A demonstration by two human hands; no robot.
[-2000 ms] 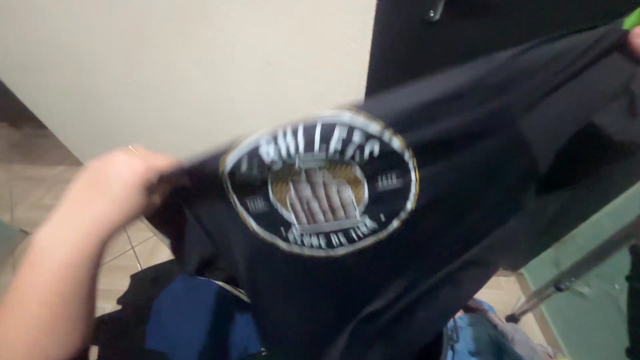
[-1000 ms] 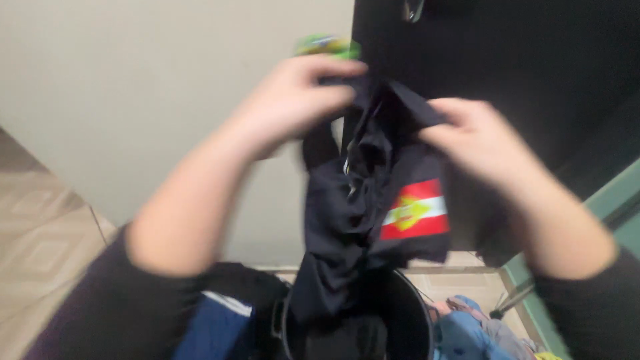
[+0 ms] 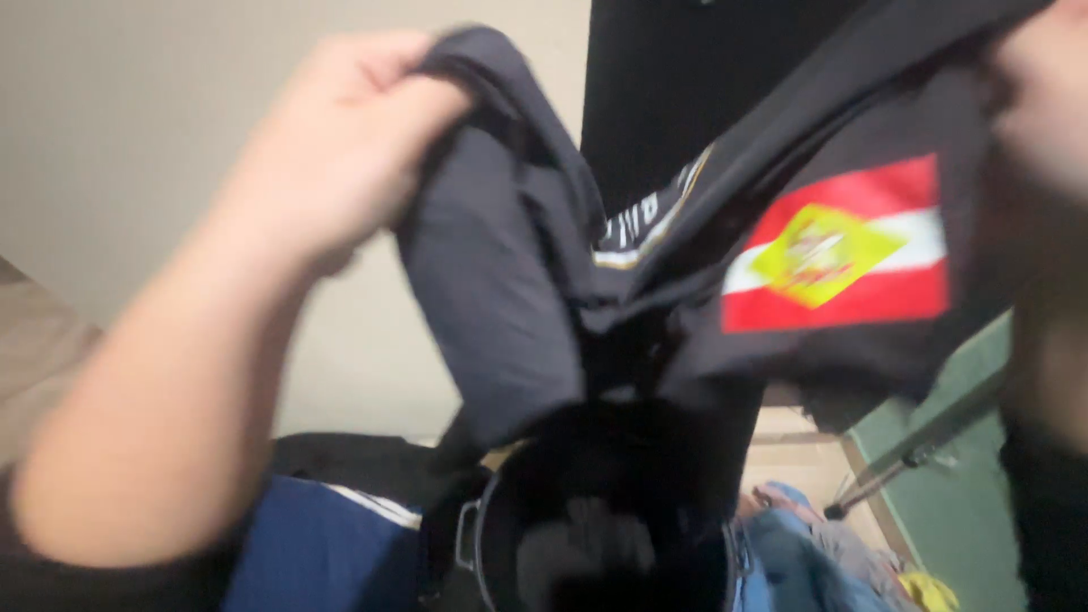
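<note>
A dark T-shirt (image 3: 501,255) hangs stretched between my two hands, blurred by motion. My left hand (image 3: 374,136), at the upper left, pinches one edge of the fabric between thumb and fingers. My right hand (image 3: 1045,102) grips the other side at the upper right, partly cut off by the frame. A red and white patch with a yellow-green diamond (image 3: 833,246) shows on the right part of the shirt. Part of a round white print (image 3: 637,229) is visible in the fold between the hands. The shirt's lower part hangs above a black round container.
The black container (image 3: 486,544) with metal side handles stands at the bottom centre. Blue fabric with white stripes (image 3: 323,544) lies to its left, a pile of mixed clothes (image 3: 807,552) to its right. A metal leg (image 3: 918,450) stands by a green panel. A pale surface and a black one lie behind.
My hands have moved apart, spreading the shirt that was bunched between them one second ago. Two seconds ago its large round print faced the camera; now the patch shows at the right.
</note>
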